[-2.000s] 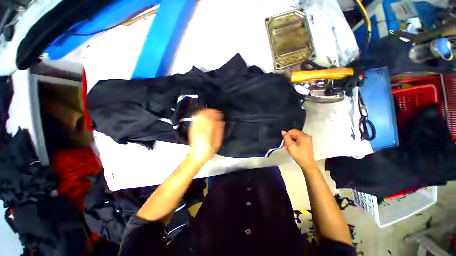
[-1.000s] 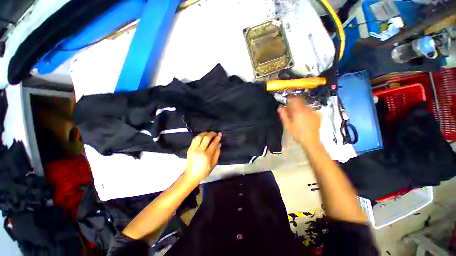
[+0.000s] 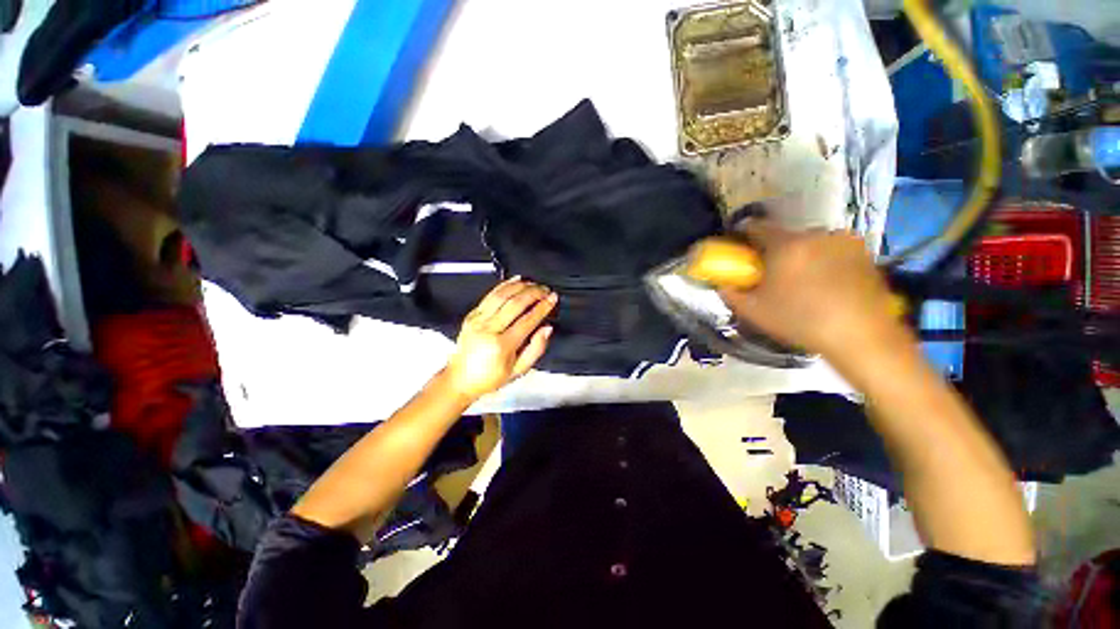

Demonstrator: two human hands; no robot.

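Note:
The black garment (image 3: 369,197) lies spread over the white table, with thin white stripes near its middle and a white edge at its lower right. My left hand (image 3: 501,338) rests on the garment's lower middle, fingers slightly apart, holding nothing. My right hand (image 3: 817,289), somewhat blurred, is closed around the yellow handle of the steam iron (image 3: 703,307). The iron's shiny metal body is at the garment's right end, tip pointing left. Whether its sole touches the cloth cannot be told. A padded board under the garment is not visible.
The iron rest (image 3: 730,80) sits behind the iron. A blue bar (image 3: 375,74) crosses the far table. A yellow hose (image 3: 970,98) loops at right, over the partly hidden blue tray (image 3: 924,221). Red baskets (image 3: 1026,252) stand at right. Black garments (image 3: 74,455) are heaped at lower left.
My right hand has left the garment's edge, taken hold of the iron and brought it off its place onto the garment's right end. My left hand has settled flat on the cloth.

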